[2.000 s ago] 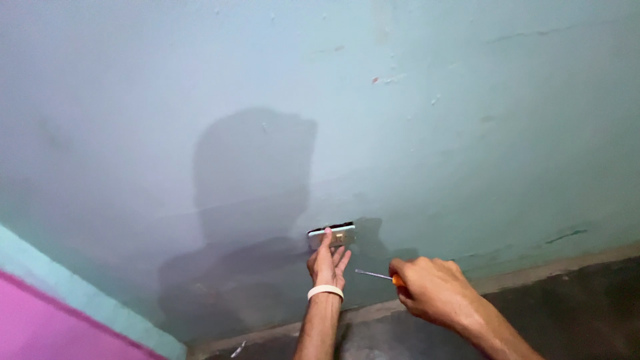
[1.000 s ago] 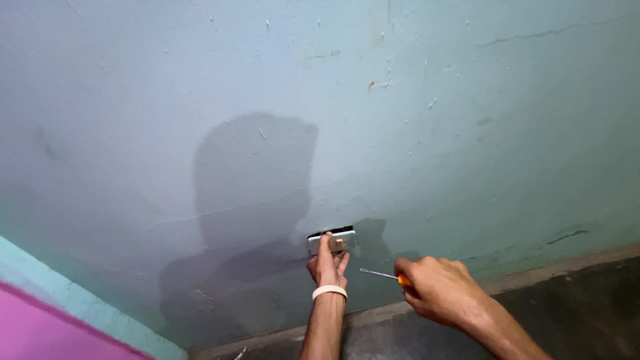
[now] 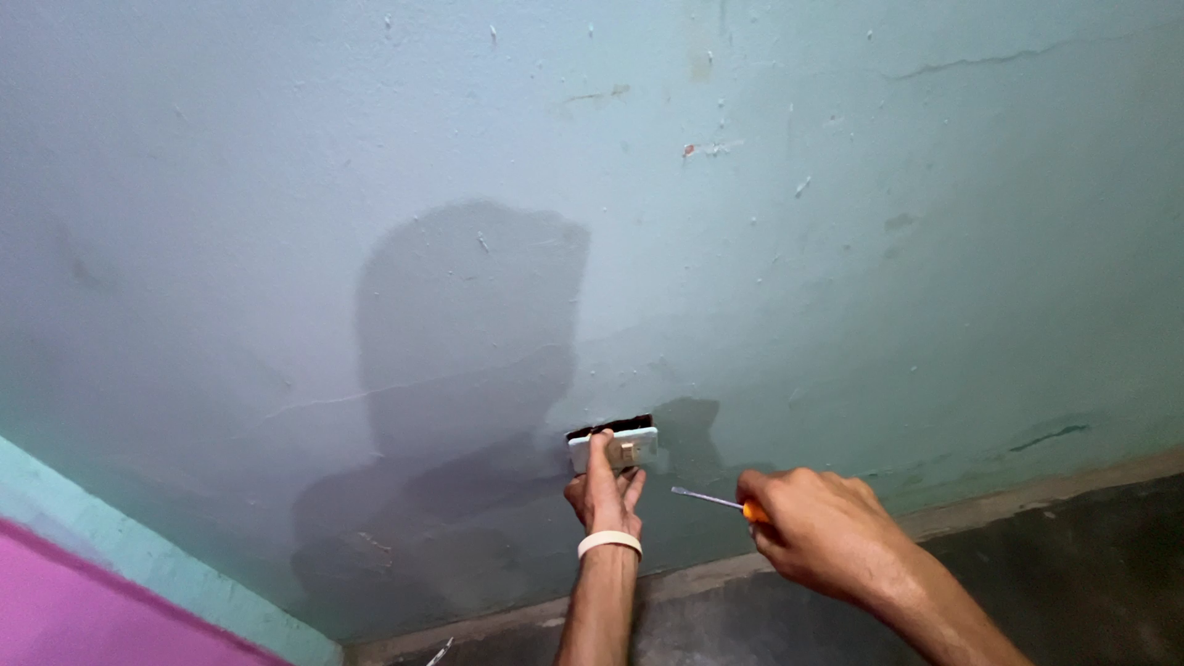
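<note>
Low on the painted wall, a white electrical faceplate (image 3: 638,446) sits tilted at a dark rectangular opening (image 3: 636,425), which shows above its top edge. My left hand (image 3: 610,495), with a pale band at the wrist, is at the plate, one finger laid over its front and the others below it. To the right, my right hand (image 3: 814,532) is closed around the orange handle of a flat-blade screwdriver (image 3: 708,498). The blade points left toward the plate, apart from it and from my left hand.
The blue-green wall (image 3: 832,305) carries cracks, chips and my shadow. A rough ledge (image 3: 980,511) runs along its foot above the dark floor (image 3: 1064,564). A teal and pink edge (image 3: 111,536) stands at the lower left. A thin pale object (image 3: 440,652) lies at the bottom.
The top of the faceplate has tipped away from the wall, and more of the dark opening shows above it than two seconds ago. The screwdriver stays in my right hand.
</note>
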